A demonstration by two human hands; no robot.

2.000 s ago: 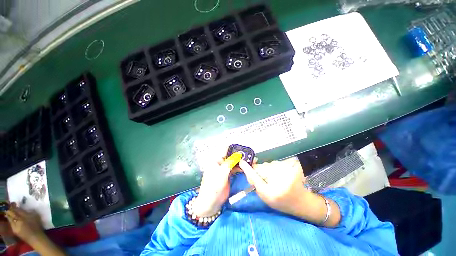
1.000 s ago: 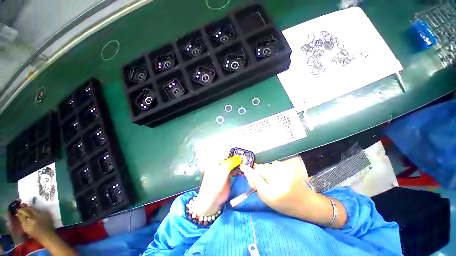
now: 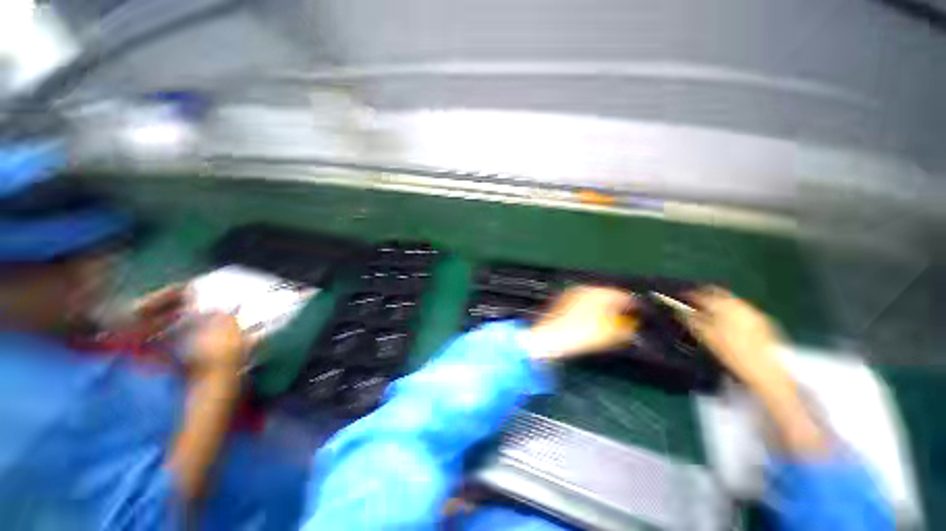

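Observation:
The picture is strongly blurred. My left hand [image 3: 589,322], with the yellow finger cot [image 3: 624,322] on a finger, is over the black foam tray [image 3: 510,280] in front of me. My right hand [image 3: 731,327] is at the tray's right part, with a thin pale tool [image 3: 672,302] at its fingertips. A dark shape lies between the hands; whether it is a camera housing held by the left hand cannot be told. The dot sheet [image 3: 612,467] lies nearer to me, below the tray.
A second foam tray with housings [image 3: 358,337] stands to the left. A person in a blue smock and cap [image 3: 73,415] sits at the far left by a white sheet [image 3: 249,298]. A white paper sheet [image 3: 856,399] lies at right. A pale partition [image 3: 622,145] runs behind.
The view has swung up and left. Both hands have left the place over my lap, where they held a housing, and reached forward to the foam tray, moving apart.

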